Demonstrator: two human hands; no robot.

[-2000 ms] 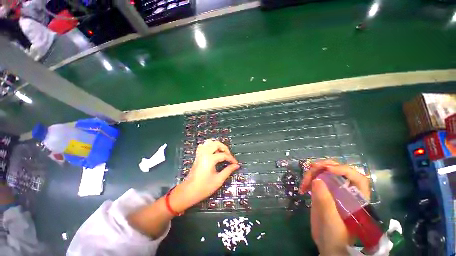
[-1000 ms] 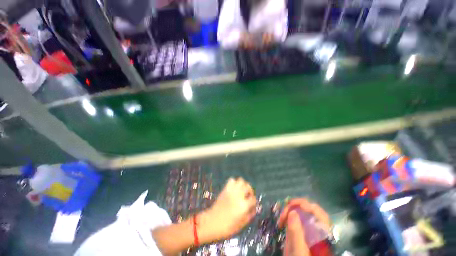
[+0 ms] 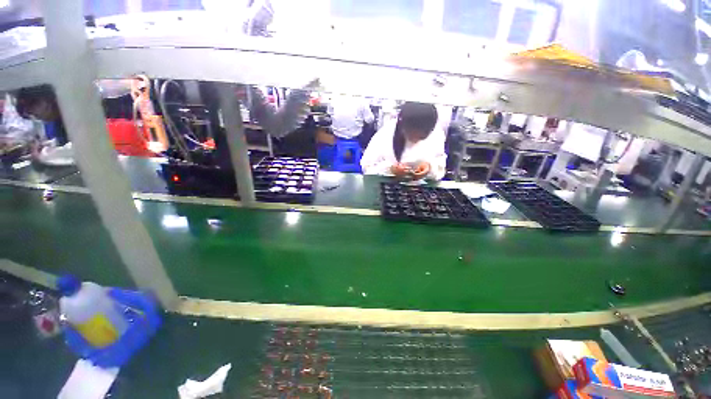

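Note:
No hand of mine is in the picture now. The clear blister tray (image 3: 397, 362) lies nearest in front of me, cut off by the bottom edge. Small dark and coppery-red components (image 3: 295, 362) stand in rows on its left side. The handheld red tool is not in view. A crumpled tissue (image 3: 205, 383) lies left of the tray. A white bottle with a blue cap and yellow label (image 3: 95, 316) leans in a blue bin (image 3: 140, 326), with a white paper (image 3: 87, 380) below it.
Cardboard and printed boxes (image 3: 624, 379) stand at the lower right. A cream edge strip (image 3: 374, 315) borders the green conveyor (image 3: 335, 257). A grey post (image 3: 109, 179) rises at the left. Across the line, a person in white (image 3: 405, 144) sits behind black gridded trays (image 3: 433, 204).
The view has tilted up, so the bench has sunk toward the bottom edge. Both my hands, the red tool and the white pieces have left the picture. The far side of the line now shows.

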